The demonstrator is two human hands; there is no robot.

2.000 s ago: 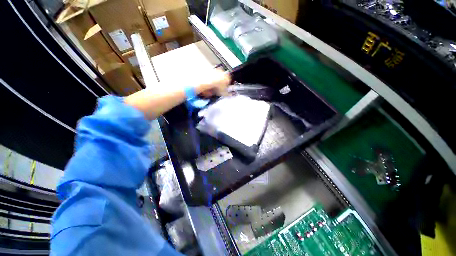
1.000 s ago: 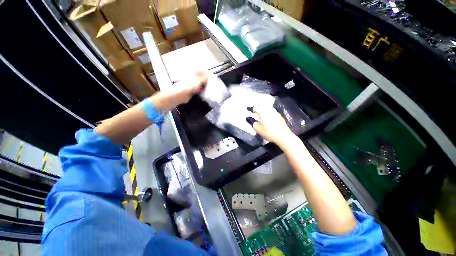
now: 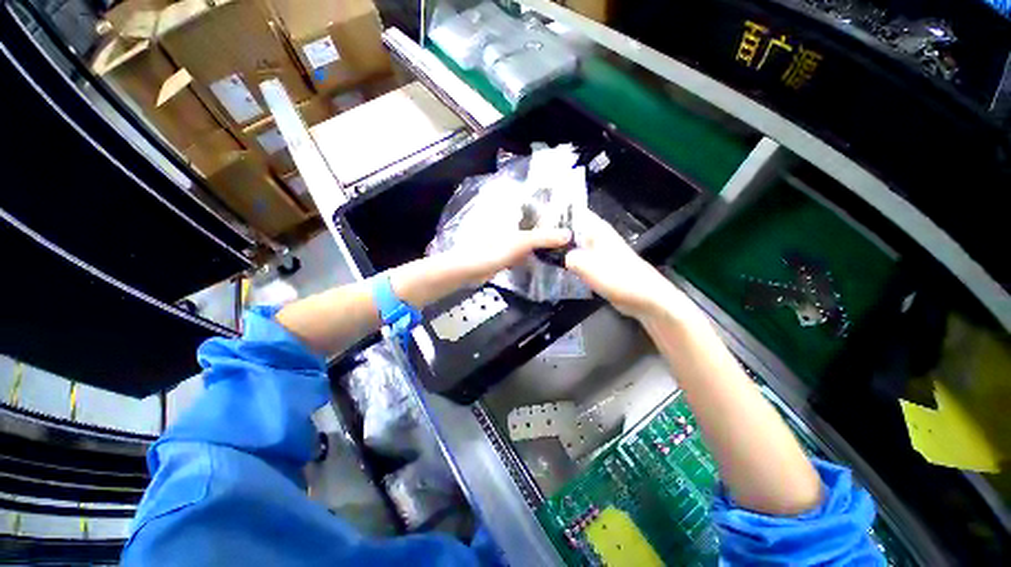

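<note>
A crinkled whitish plastic bag (image 3: 482,205) is held above the black parts tray (image 3: 466,382). My left hand (image 3: 519,249) reaches in from the left, with a light blue wrist strap (image 3: 390,305), and grips the bag. My right hand (image 3: 604,260) grips the bag beside it; the fingertips of both hands almost meet. What lies inside the bag is hard to tell. A perforated plate (image 3: 469,316) lies in the tray's near left part.
The green circuit board (image 3: 676,471) lies nearer me, with a yellow sheet (image 3: 623,539) on it. Another perforated plate (image 3: 543,421) lies between tray and board. Dark perforated pieces (image 3: 804,297) lie on the green shelf. Cardboard boxes (image 3: 222,100) stand far left.
Both hands have come together at the bag over the tray, where earlier my left hand was farther left. The bag now appears raised and opened out. My right hand was absent two seconds ago.
</note>
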